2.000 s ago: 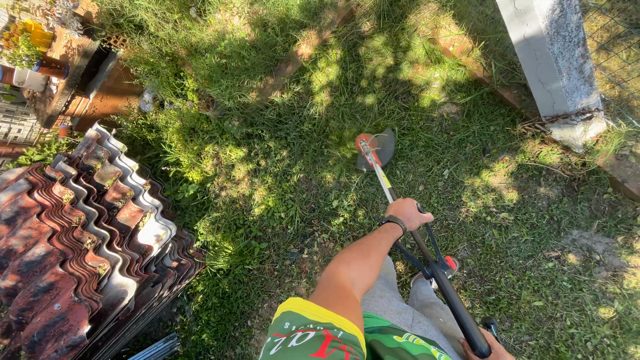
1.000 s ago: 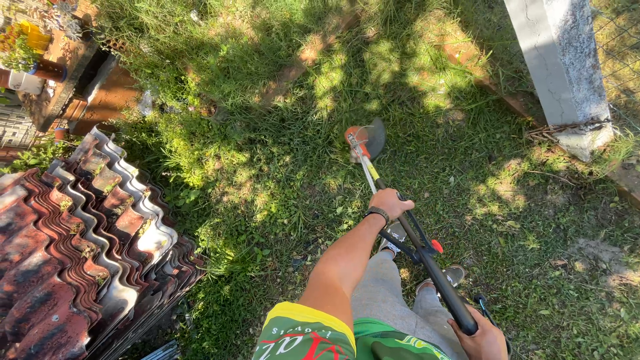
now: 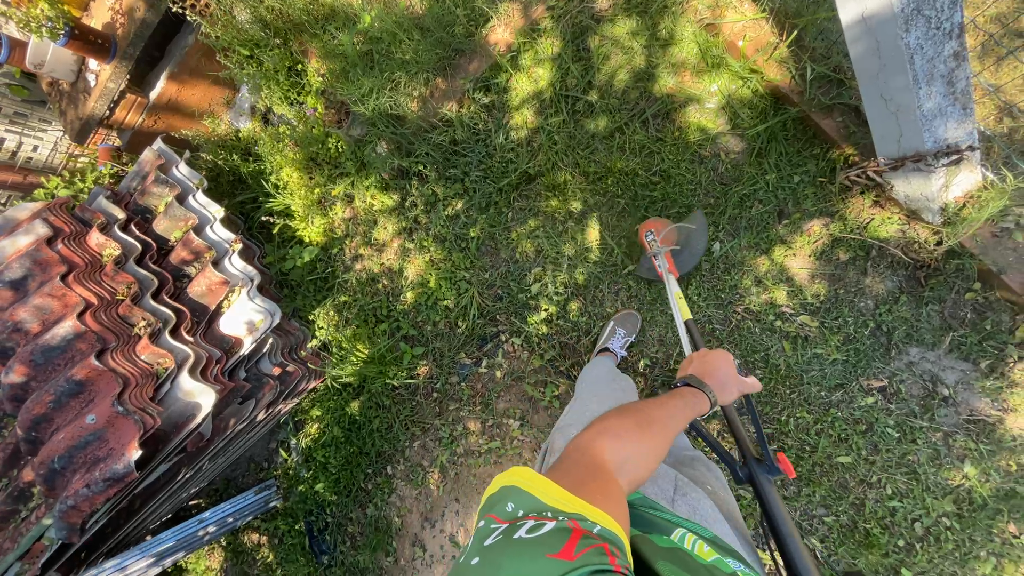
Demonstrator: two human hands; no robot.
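Note:
My left hand (image 3: 718, 376), with a dark band on its wrist, grips the front handle of a string trimmer (image 3: 772, 512). The trimmer's black shaft runs from the lower right up to its orange head (image 3: 659, 246). A dark, translucent curved guard (image 3: 690, 246) sits beside the head, low over the grass (image 3: 560, 240). A red part shows on the shaft below my left hand. My right hand is out of view, as is the rear end of the trimmer.
Stacked corrugated roofing sheets (image 3: 88, 360) stand at the left, with metal bars (image 3: 192, 532) below them. A concrete post (image 3: 916, 88) and wire mesh (image 3: 996, 56) are at upper right. My shoe (image 3: 618, 334) is left of the trimmer. Pots (image 3: 86, 42) stand at upper left.
The trimmer head has swung to the right over the grass, with my left hand still on the handle. My right hand, seen at the rear grip earlier, has left the view. One foot has stepped forward.

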